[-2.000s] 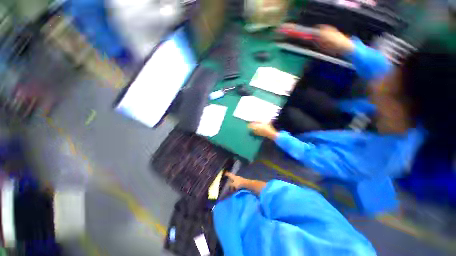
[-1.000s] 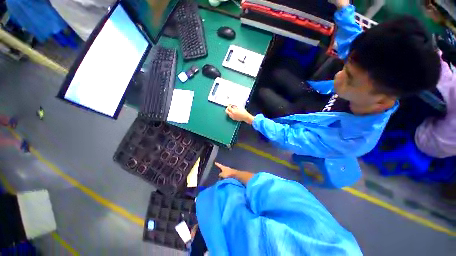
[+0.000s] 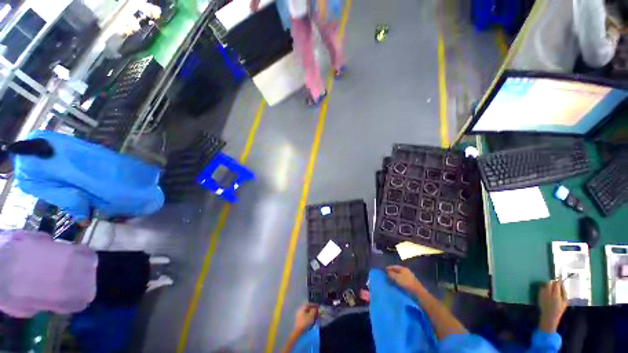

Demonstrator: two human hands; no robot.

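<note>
A dark pocketed tray (image 3: 337, 238) is held low in front of me. It carries a white slip (image 3: 329, 252), a small pale piece at its far edge, and several small units in its near rows. My left hand (image 3: 307, 317) grips its near left corner. My right hand (image 3: 404, 278) is beyond the tray's near right side, just below a yellow paper strip (image 3: 416, 250). Its fingers are small and blurred, and I see no part in it. The strip lies at the near edge of stacked dark trays (image 3: 428, 196) with rimmed watch housings in their pockets.
A green-matted bench (image 3: 513, 258) at right holds a monitor (image 3: 547, 103), keyboards, mice and white trays. Another person's hand (image 3: 553, 301) touches one. A blue stool (image 3: 225, 177) stands left across yellow floor lines. People stand at left, and one is in the aisle ahead.
The view has turned left, so the bench and monitor now sit at the right. My right hand, pointing with one finger a second ago, now shows beside the stack's near edge.
</note>
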